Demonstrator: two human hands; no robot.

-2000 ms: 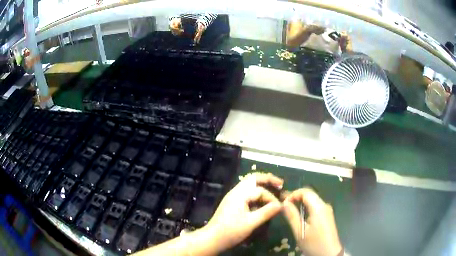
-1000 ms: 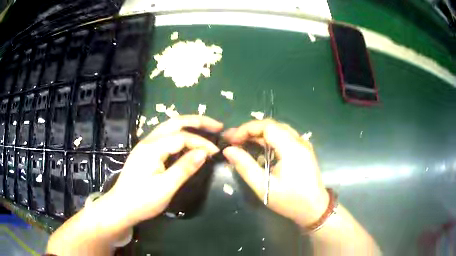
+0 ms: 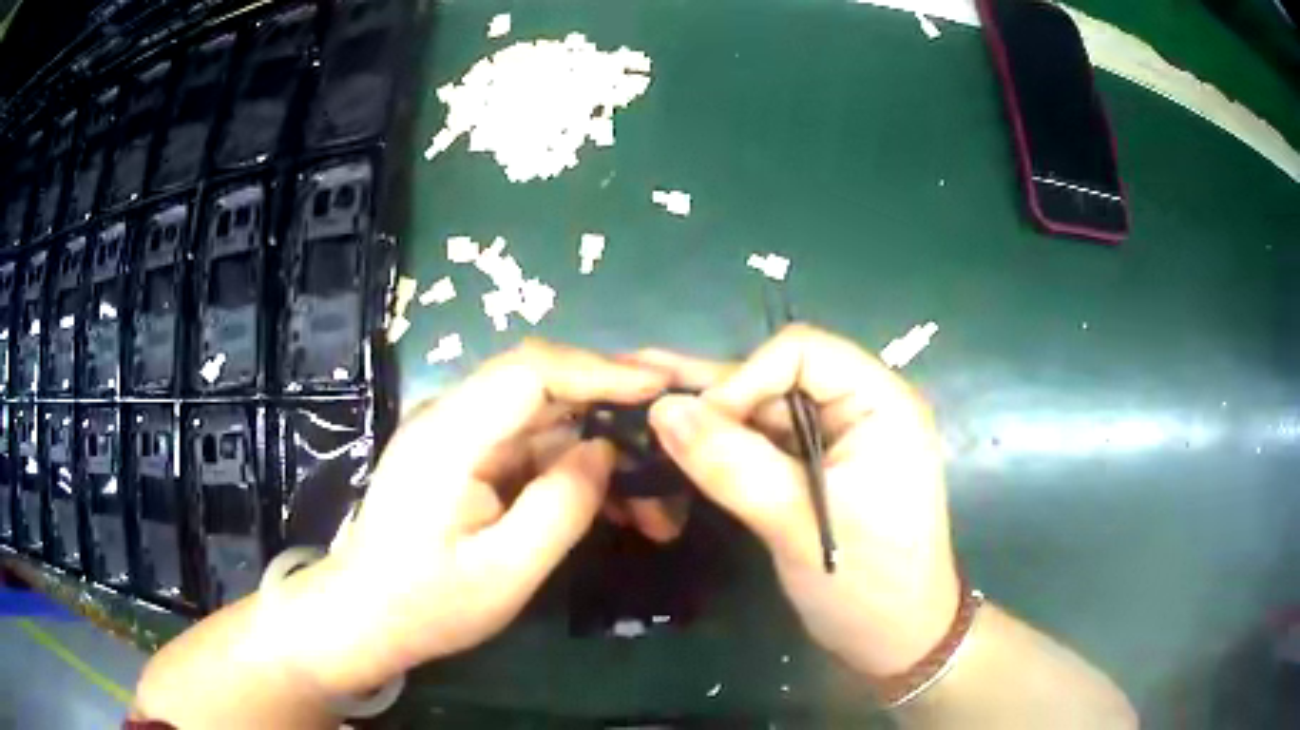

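My left hand and my right hand meet at the centre and hold a small black plastic housing between their fingers. Much of the housing is hidden by the fingers. My right hand also keeps dark thin tweezers against its palm, pointing down past the fingers. A heap of cream-white pads lies on the green mat beyond my left hand. Several loose pads lie between the heap and my hands.
A black blister tray with rows of pockets holding black housings fills the left side. A phone in a pink case lies at the upper right of the green mat. A pale strip crosses the upper right corner.
The view has tilted down from the benches and fan to the mat. The pads and phone sit higher in view. The housing now shows more between my fingers; both hands still hold it.
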